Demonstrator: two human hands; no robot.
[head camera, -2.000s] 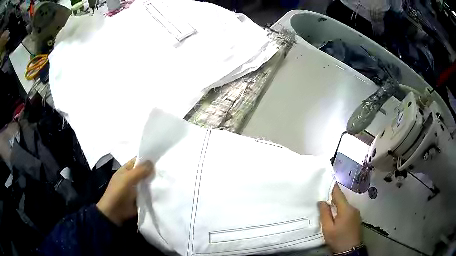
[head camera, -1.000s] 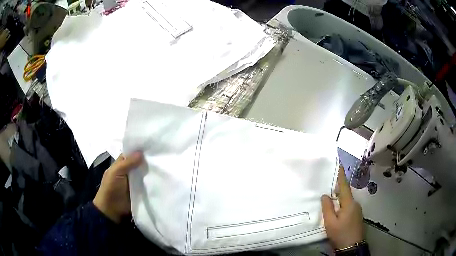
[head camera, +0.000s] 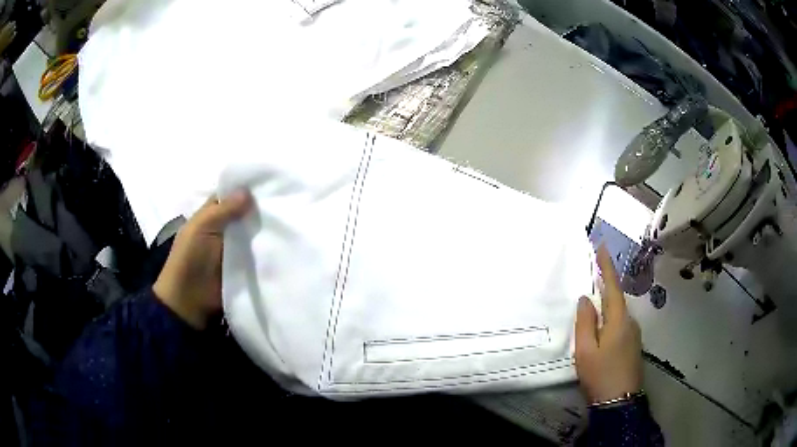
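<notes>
A white garment panel (head camera: 454, 262) with double rows of dark stitching and a long narrow stitched rectangle lies spread between my hands. My left hand (head camera: 199, 257) grips its left edge, thumb on top, and the cloth creases there. My right hand (head camera: 609, 336) holds its right edge beside the presser foot area, with the index finger extended along the edge. The needle plate (head camera: 614, 249) shows just beyond my right fingertip. The sewing machine head (head camera: 712, 196) stands at the right.
A second white piece (head camera: 201, 79) lies at the upper left, over a shiny plaid wrapped pad (head camera: 419, 109). A tub holds dark cloth (head camera: 625, 61) behind the table. A plastic-wrapped grey oval (head camera: 648, 153) stands left of the machine head. Yellow bands (head camera: 58, 77) lie far left.
The panel and both hands now appear higher in the picture. The panel's upper left corner, upright before, has folded down into creases by my left hand. Both hands keep their hold.
</notes>
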